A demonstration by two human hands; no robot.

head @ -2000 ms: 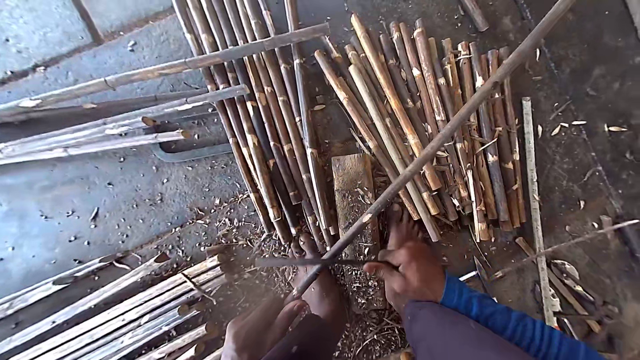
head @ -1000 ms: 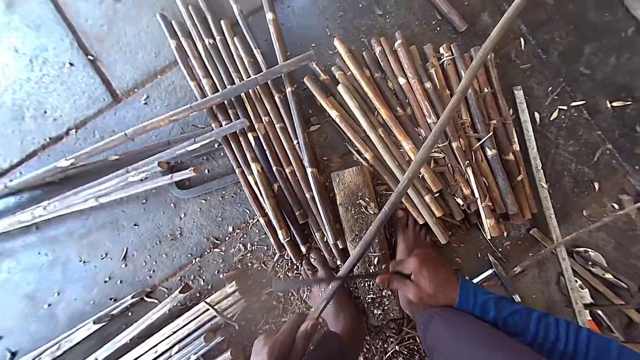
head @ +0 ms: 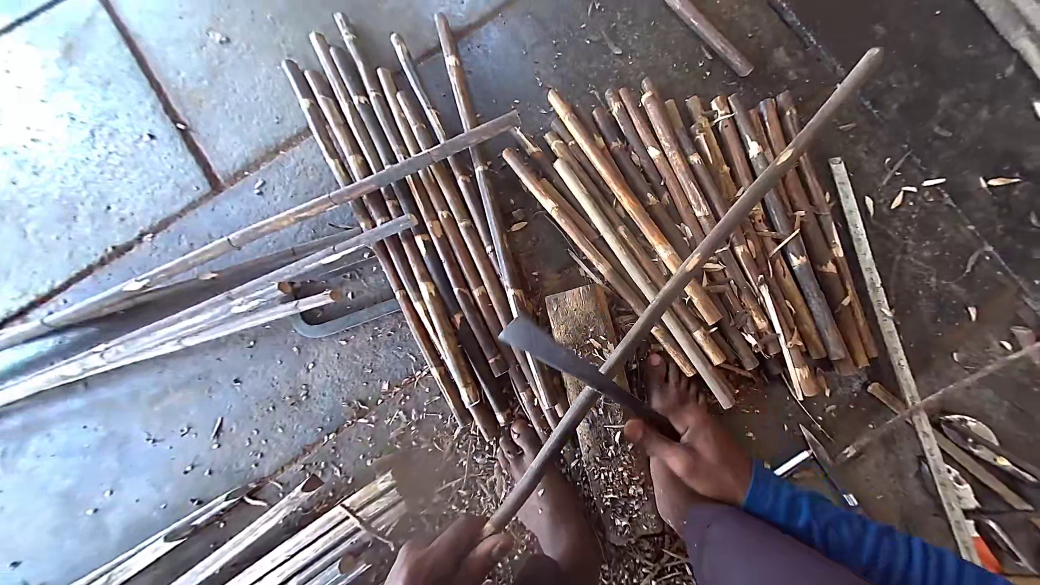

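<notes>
A long wooden stick [head: 691,264] slants from bottom centre to upper right, its lower end gripped in my left hand [head: 451,552]. My right hand [head: 703,459] holds a machete-like knife [head: 569,361] by its handle, the dark blade pointing up and left and crossing the stick. Whether blade and stick touch cannot be told. Under them a wooden block [head: 581,313] lies on the floor between my bare feet, strewn with shavings. Short cut sticks [head: 617,179] lie piled beyond my right foot, and longer sticks [head: 422,203] lie side by side to the left of them.
Pale poles [head: 236,301] reach in from the left over the longer sticks, near a metal frame [head: 349,325]. More poles [head: 301,536] lie at lower left. A straight narrow strip [head: 881,309] lies right of the short pile, with scattered tools [head: 979,443] at lower right. Shavings litter the floor.
The knife blade, blurred and nearly level before, now points up and left and shows clearly. Both hands keep their hold. The view has shifted somewhat.
</notes>
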